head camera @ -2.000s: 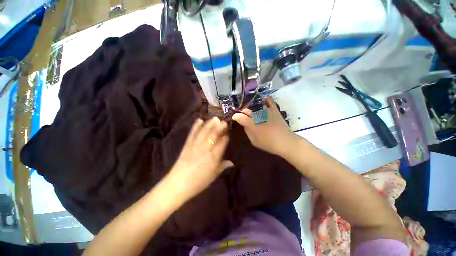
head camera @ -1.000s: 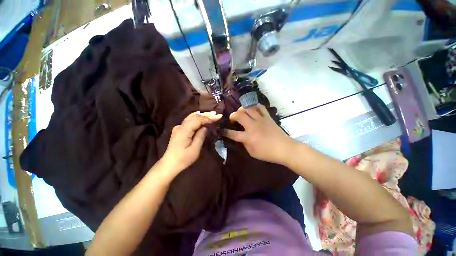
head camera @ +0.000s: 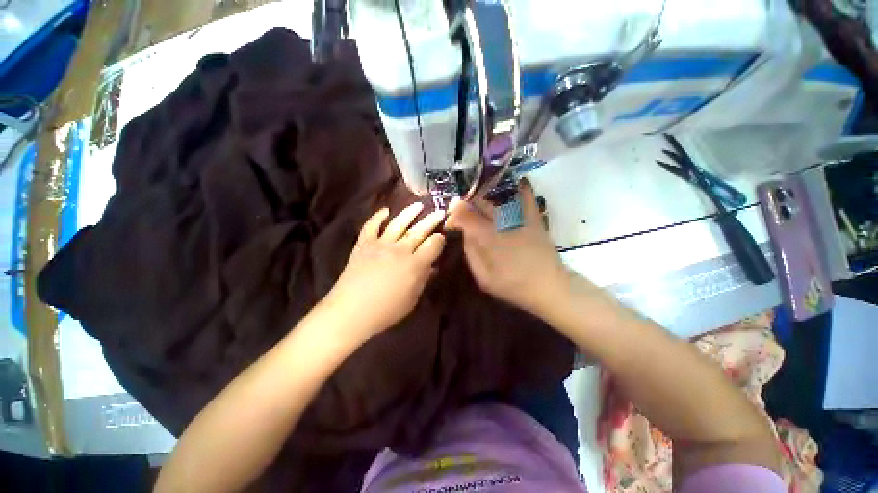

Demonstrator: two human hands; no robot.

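Observation:
The dark brown garment [head camera: 221,231] lies heaped on the table left of and in front of the needle. My left hand [head camera: 390,265] lies on it palm down, fingertips pressing the cloth just left of the presser foot [head camera: 441,189]. My right hand [head camera: 505,250] is at the presser foot's right side, thumb and fingers at the cloth edge, one finger reaching up beside the grey ridged knob [head camera: 509,214]. My fingertips nearly meet in front of the needle. The cloth under them is partly hidden by my hands.
The white sewing machine head [head camera: 578,58] stands over the work. Scissors [head camera: 708,183] and a black-handled tool [head camera: 744,246] lie at right, beside a pink-purple phone [head camera: 797,246]. Floral cloth [head camera: 650,433] hangs at lower right. Brown tape [head camera: 46,337] edges the table at left.
My left hand has turned from a pinch near the seam to lying flatter on the cloth. Both hands are nearer the presser foot. The pale strip below my fingers is no longer visible. The camera view has shifted.

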